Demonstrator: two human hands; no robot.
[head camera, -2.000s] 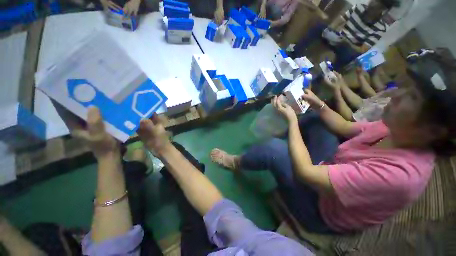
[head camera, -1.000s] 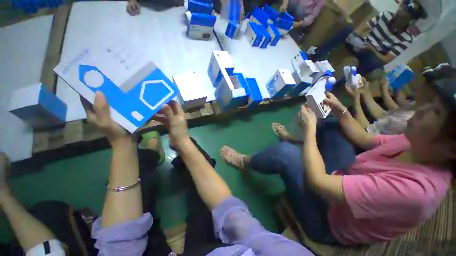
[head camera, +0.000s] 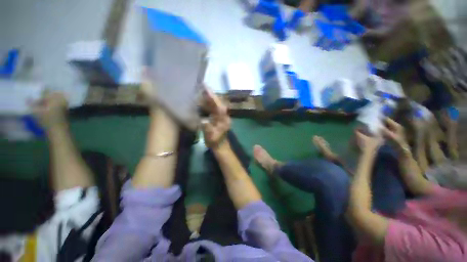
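Note:
The retail box (head camera: 176, 71) is held up above the table's near edge, blurred by motion. It stands tilted, with a plain grey-white face toward me and a blue panel at its top. My left hand (head camera: 153, 97) grips its left side and is mostly hidden behind the box. My right hand (head camera: 216, 120) is at the box's lower right edge, palm up with fingers partly spread; whether it touches the box is blurred.
Small cartons (head camera: 279, 77) stand at the white table's near edge, with a white block (head camera: 239, 79) beside them and another box (head camera: 96, 61) at left. Neighbours' hands hold items on the left (head camera: 51, 107) and right (head camera: 379, 134). Green floor lies below.
The box has turned from its printed blue-outline face to a plain face and stands more upright. My hands and the box appear further right. The view has shifted left, and a left neighbour's hand now shows at a box.

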